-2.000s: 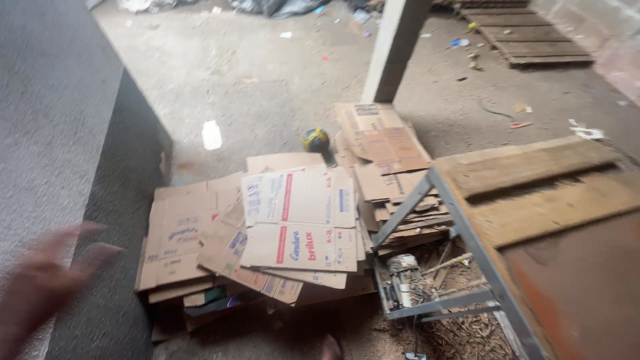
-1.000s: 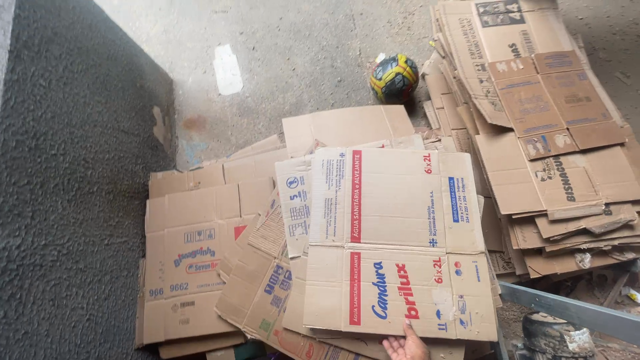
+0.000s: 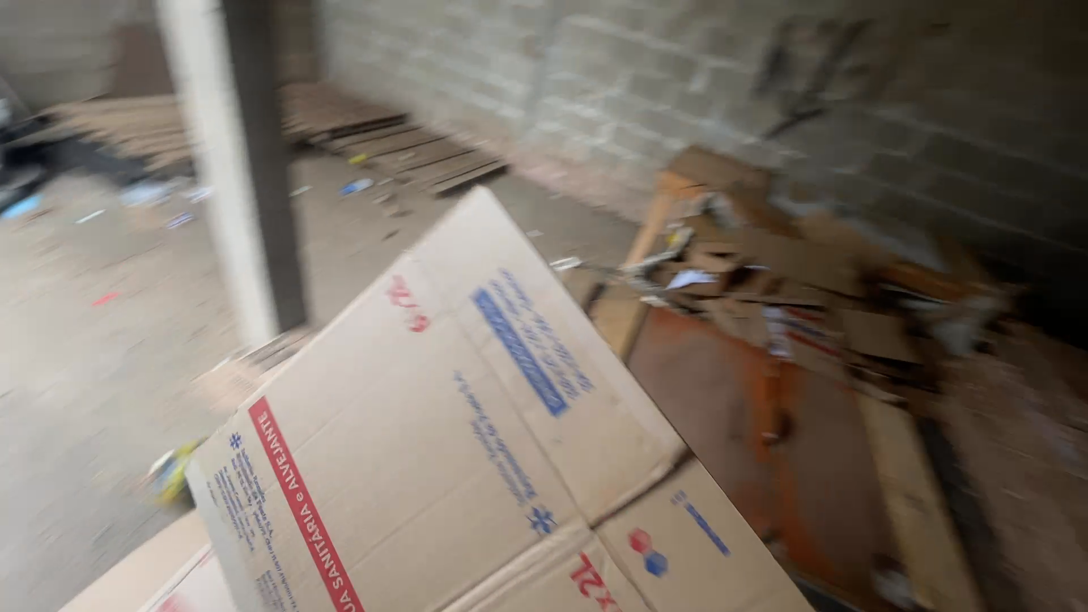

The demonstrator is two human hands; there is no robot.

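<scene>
A flattened cardboard box (image 3: 442,425) with red and blue print fills the lower middle of the view, raised and tilted in front of the wooden table. Neither of my hands shows; whatever part of the box is gripped lies below the frame or behind the board. Under its left edge, more cardboard (image 3: 153,561) lies at the bottom left. A blurred yellow and dark ball (image 3: 174,476) is just left of the box's corner.
A wooden table with a reddish-brown top (image 3: 705,399) holds torn cardboard scraps (image 3: 790,263) at the right. A concrete post (image 3: 246,170) stands at the left. Wooden slats (image 3: 408,149) and litter lie on the floor before a block wall (image 3: 663,85).
The printed flattened box, which lay on the pile with a hand at its lower edge, is now raised and turned. That hand is out of sight. The view has swung right.
</scene>
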